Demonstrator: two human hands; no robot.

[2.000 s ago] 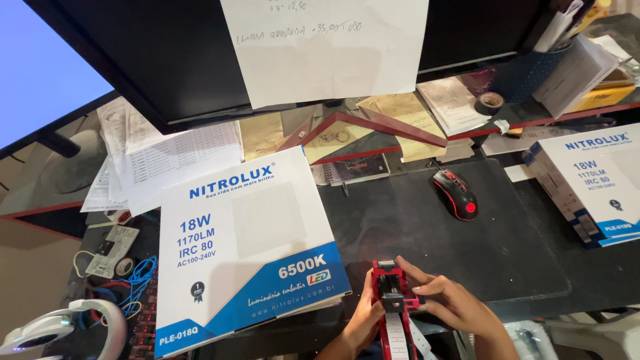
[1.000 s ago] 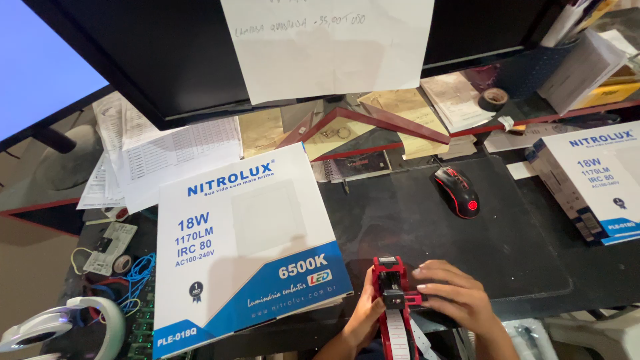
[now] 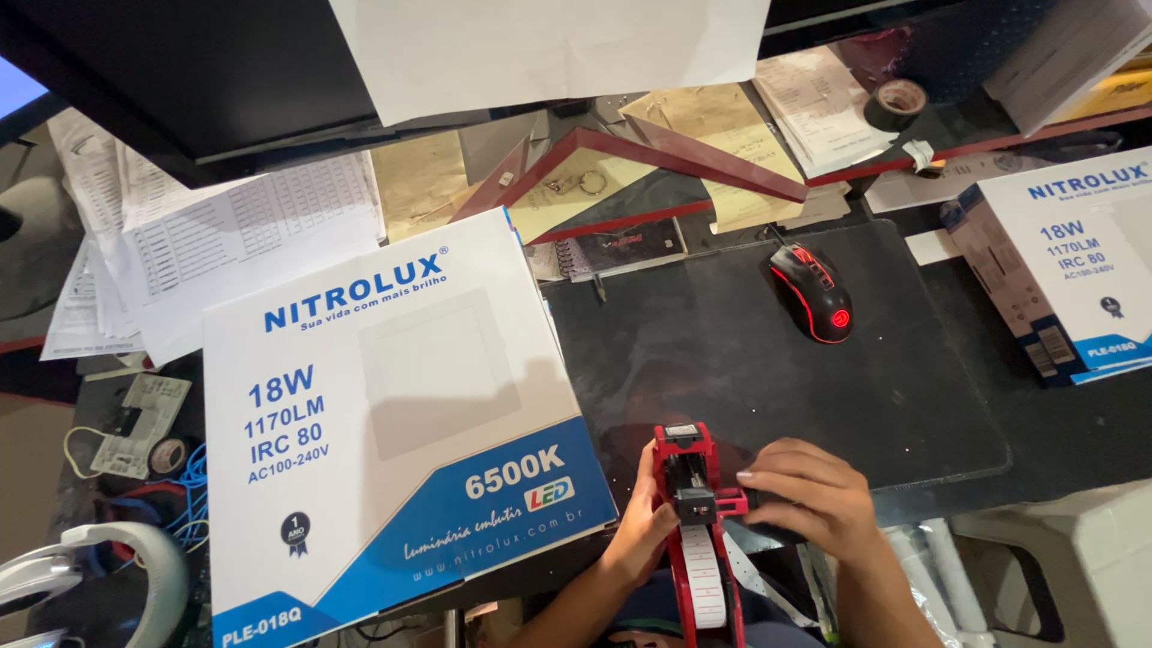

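Note:
A red and black handheld price labeler [image 3: 697,513] with a roll of white labels along it is held upright near the bottom middle. My left hand [image 3: 643,522] is closed around its left side, the thumb near the black block at the front. My right hand [image 3: 805,495] is at its right side, the fingers at a red part that sticks out of the labeler; a dark piece under the fingers is partly hidden. Left of the hands lies a large white and blue LED luminaire box [image 3: 432,387].
A black mouse [image 3: 810,292] with red lights lies on a dark mouse pad [image 3: 720,360]. A second luminaire box [image 3: 1071,261] stands at right. Papers [image 3: 252,234], a tape roll [image 3: 895,103] and monitors are behind; white headphones [image 3: 153,558] lie at lower left.
The red part at the labeler's right side now sticks out beside my right fingers, and my right hand is a little farther from the labeler's body. The left hand keeps its hold.

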